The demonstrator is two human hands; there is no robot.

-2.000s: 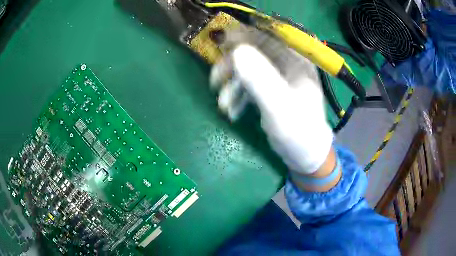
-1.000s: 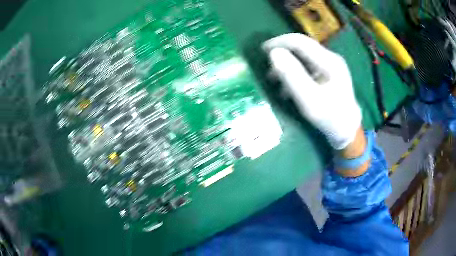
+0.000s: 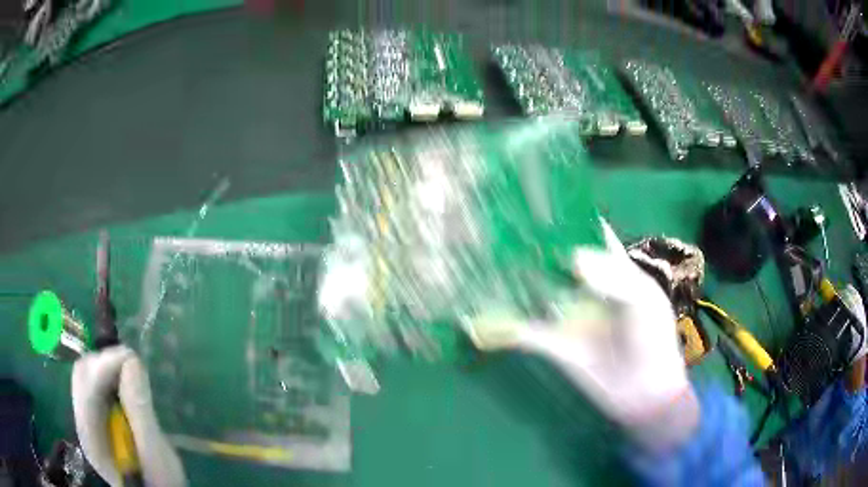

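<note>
A green circuit board (image 3: 457, 209), blurred by motion, is in front of me at the middle, near the dark strip. My right hand (image 3: 619, 333), in a white glove, grips the board at its lower right edge. My left hand (image 3: 119, 409), gloved, is at the lower left and holds a soldering iron (image 3: 105, 304) by its yellow handle, with the dark barrel pointing up. The left hand does not touch the board.
A clear template (image 3: 319, 453) lies left of centre on the green mat. A green solder spool (image 3: 45, 323) is at the far left. Several boards (image 3: 562, 90) lie on the dark strip (image 3: 190, 124) behind. Right are the iron stand, yellow sponge (image 3: 695, 340), yellow-handled iron (image 3: 754, 350) and black fan (image 3: 807, 366).
The view has swung up and left. My right hand, earlier apart from the board, now holds it near the dark strip. My left hand with the iron has come into view.
</note>
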